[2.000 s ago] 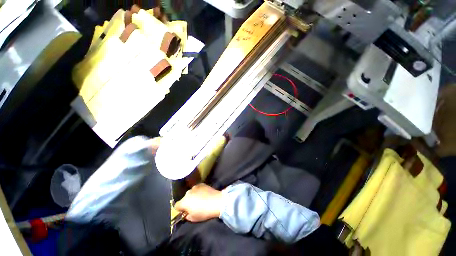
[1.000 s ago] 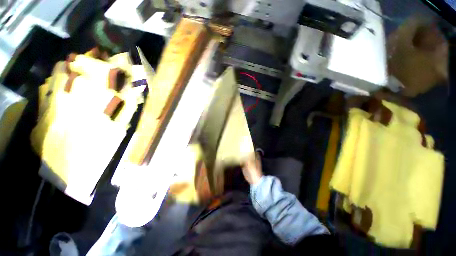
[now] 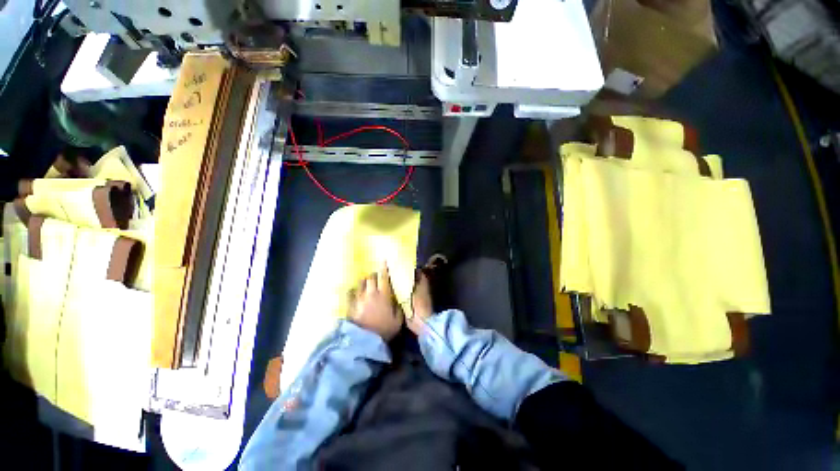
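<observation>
A yellow foam-backed cover [image 3: 318, 299] lies over my lap, right of the long sewing arm, with a brown edge at its lower left. My left hand [image 3: 376, 305] lies on the cover, fingers spread. My right hand [image 3: 421, 302] grips the cover's right edge; a small dark loop, perhaps snips, shows beside it. The white sewing arm [image 3: 198, 442] carries an orange-yellow template strip [image 3: 180, 221] with handwriting and a dark slot; no cover is on it.
Stacks of yellow covers with brown rolled ends lie at the left [image 3: 78, 322] and right [image 3: 663, 248]. The white machine housing [image 3: 525, 55] is at the top. A red hose [image 3: 405, 152] loops near the floor. A cardboard box [image 3: 654, 46] is at the upper right.
The view has turned, so the sewing arm now stands at the left. The cover that my right hand held up beside the arm now lies flat over my lap. My left hand has come into view on it.
</observation>
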